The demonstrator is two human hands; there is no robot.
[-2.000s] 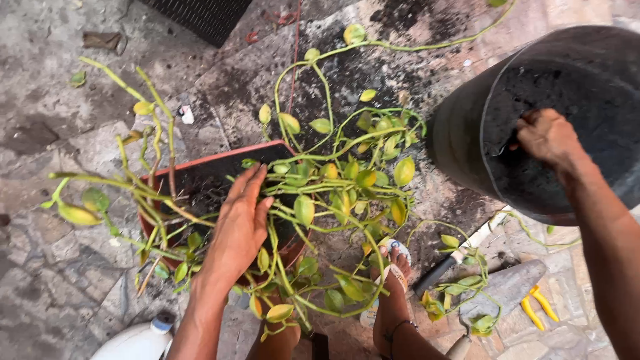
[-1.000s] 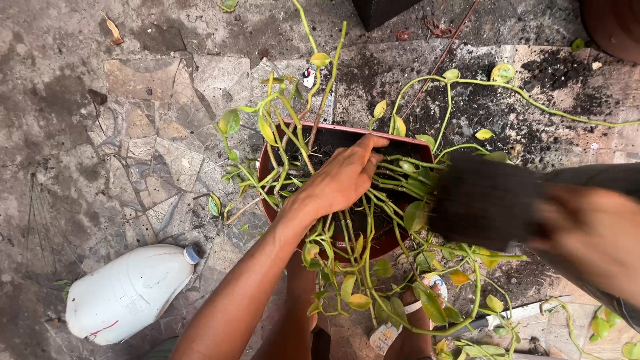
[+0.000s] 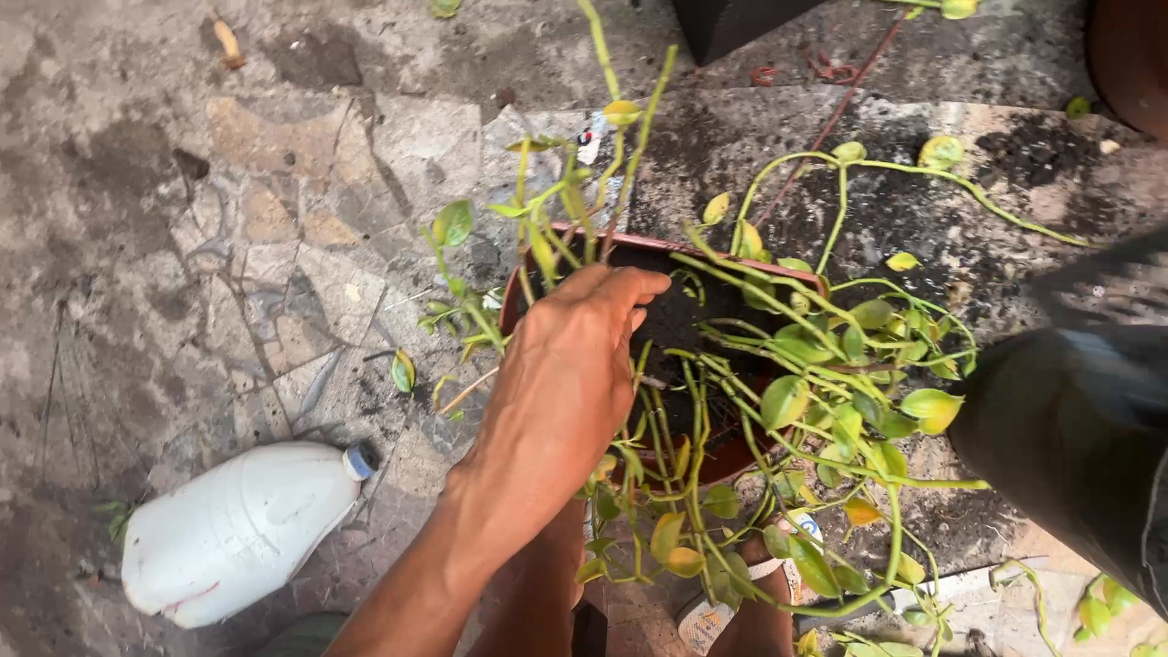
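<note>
My left hand (image 3: 575, 356) reaches over a reddish-brown plastic planter (image 3: 675, 245) and is among the plant stems at its left half, fingers bent toward the right; whether it grips a stem is hidden. Dark soil (image 3: 675, 319) shows beside the fingertips. Long trailing vines with yellow-green leaves (image 3: 785, 401) spill over the planter's right and near sides. My right hand is out of view. A large black bucket (image 3: 1049, 438) stands at the right, with a blurred dark shape above its edge.
A white plastic jug (image 3: 242, 529) with a blue cap lies at the lower left. A knife (image 3: 949, 584) lies at the lower right, partly under vines. My sandalled foot (image 3: 766, 602) is close to the planter. A dark container (image 3: 739, 23) stands at the top, a brown pot (image 3: 1131, 64) at the upper right.
My right hand was inside the bucket, then appeared blurred beside a dark object right of the planter; it has left the view. My left hand remains at the planter. The view has shifted left.
</note>
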